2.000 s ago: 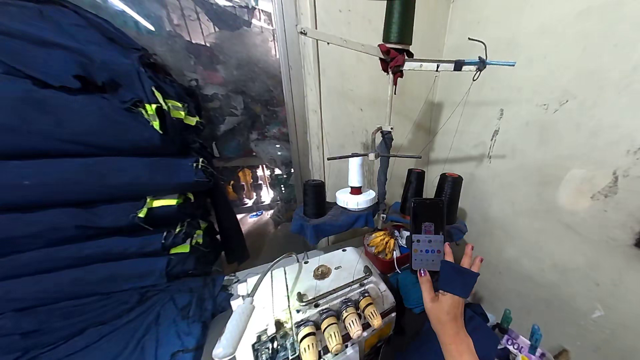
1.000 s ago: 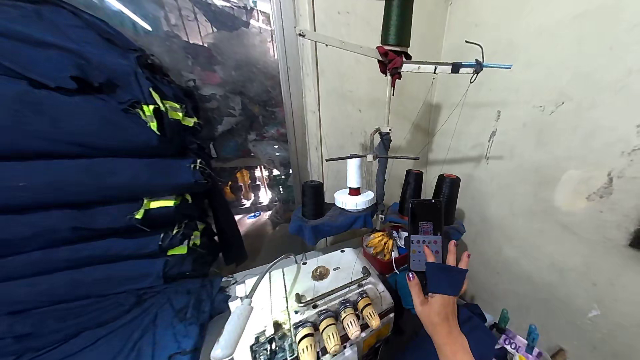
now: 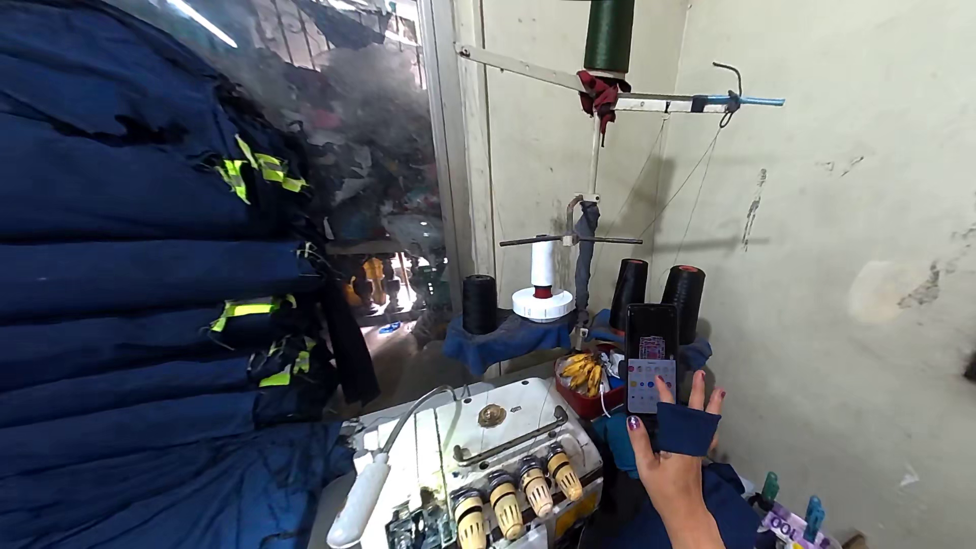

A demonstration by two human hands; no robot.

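My right hand reaches up from the lower right, fingers spread, with a strip of navy cloth around its fingers. Its index finger lies at the lit lower part of a black smartphone, which stands upright; whether the hand bears any of its weight cannot be told. My left hand is out of view. Left of the phone is a white overlock sewing machine with several cream tension dials and a white gooseneck lamp.
A thread stand rises behind the machine, with a green cone, a white spool and black cones. A red basket holds bananas beside the phone. Stacked navy garments fill the left.
My right hand has moved up and in over the phone's lower part; two seconds ago its fingers were spread beside the phone's right edge.
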